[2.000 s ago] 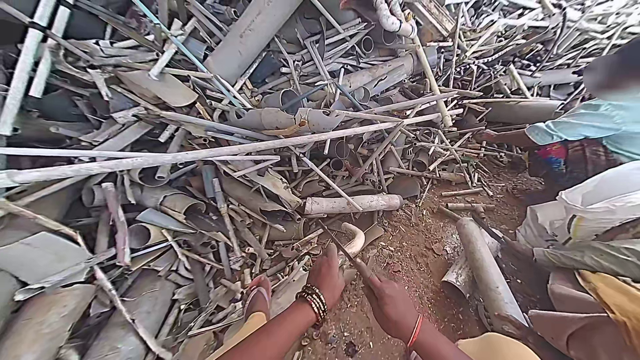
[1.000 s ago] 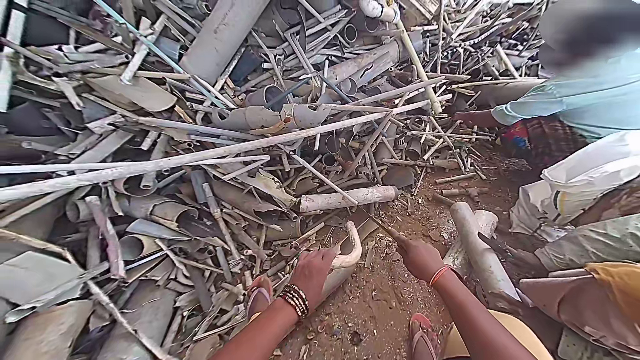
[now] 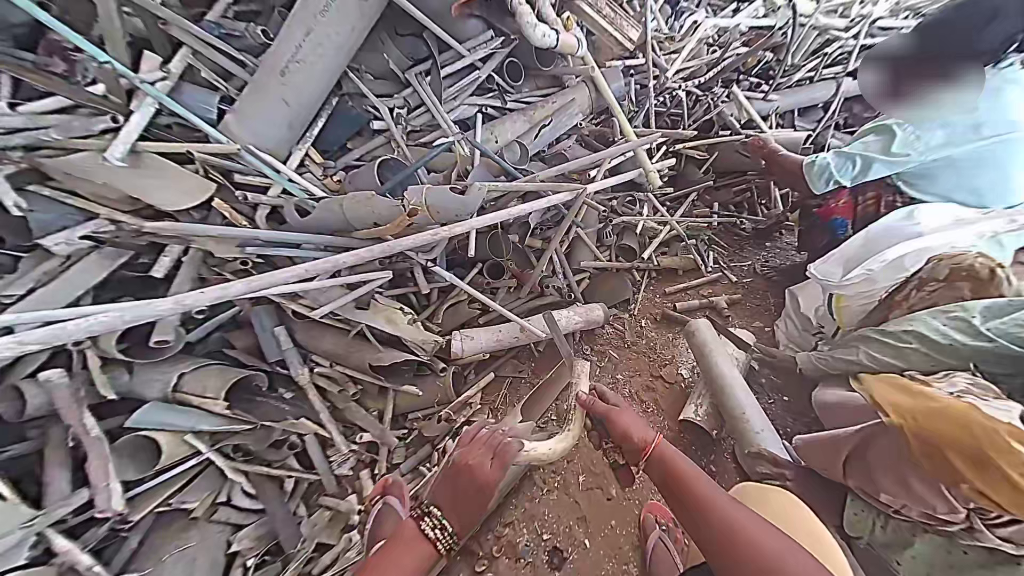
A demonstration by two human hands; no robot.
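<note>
My left hand (image 3: 478, 468), with a beaded bracelet, holds the lower end of a curved, pale plastic pipe (image 3: 566, 436). The pipe's other end points up. My right hand (image 3: 614, 420), with a red thread at the wrist, is closed at the pipe's right side, around what looks like the handle of a flat metal blade (image 3: 558, 336). The handle is mostly hidden; the blade rises beside the pipe's upper end. Under my left hand lies a larger grey pipe piece (image 3: 506, 488). A short whitish pipe (image 3: 530, 330) lies just beyond the blade.
A heap of scrap plastic pipes (image 3: 344, 208) spreads left and ahead. Grey pipes (image 3: 732, 388) lie on the dirt at right. A person in a light blue garment (image 3: 928, 160) sits at the upper right near a white sack (image 3: 896, 248). Cloth (image 3: 928, 424) lies closer, at right.
The blade and my right hand, apart from the curved pipe a second ago, are now against it. Two seconds ago both hands were close together. The view has shifted slightly.
</note>
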